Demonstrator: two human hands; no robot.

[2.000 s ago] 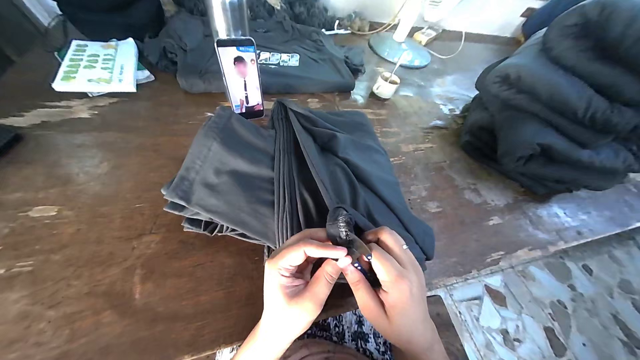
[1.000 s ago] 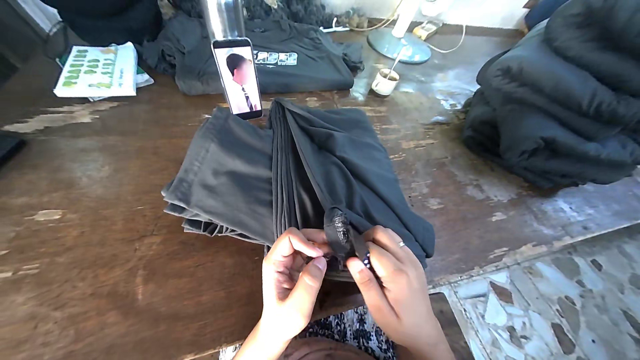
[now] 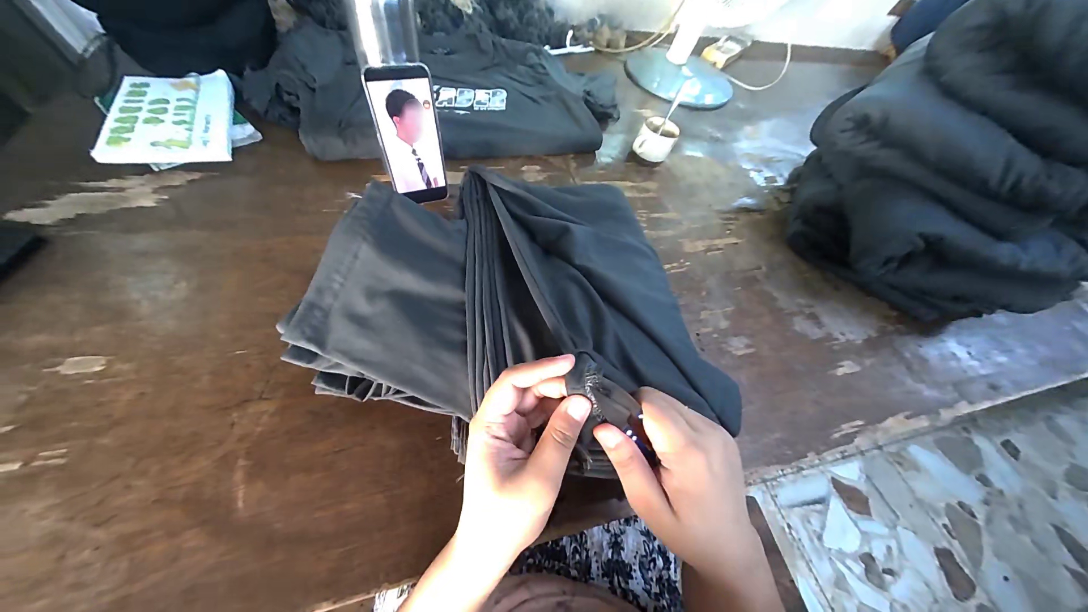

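A folded dark grey garment (image 3: 382, 289) with stacked pleat-like layers lies on the wooden table before me. At its near edge, my left hand (image 3: 523, 433) pinches a narrow piece of the dark fabric (image 3: 595, 387) between thumb and forefinger. Close beside it on the right, my right hand (image 3: 680, 463) grips the same piece. Small blue and white spots show by the right fingertips; what they belong to is unclear. A smartphone (image 3: 406, 132) showing a picture of a person stands tilted just behind the garment, against a metallic cylinder (image 3: 382, 34).
Thick black padded fabric (image 3: 952, 187) is piled at the right. A folded dark shirt (image 3: 527, 110), a cup (image 3: 655, 139) with a utensil in it and a stand's round base (image 3: 678, 78) are at the back. A printed packet (image 3: 166, 119) lies back left; the table edge (image 3: 918, 433) runs along the right.
My left fingers have shifted up along the narrow piece of fabric, which is now turned differently between my hands. The folded garment has stayed in place.
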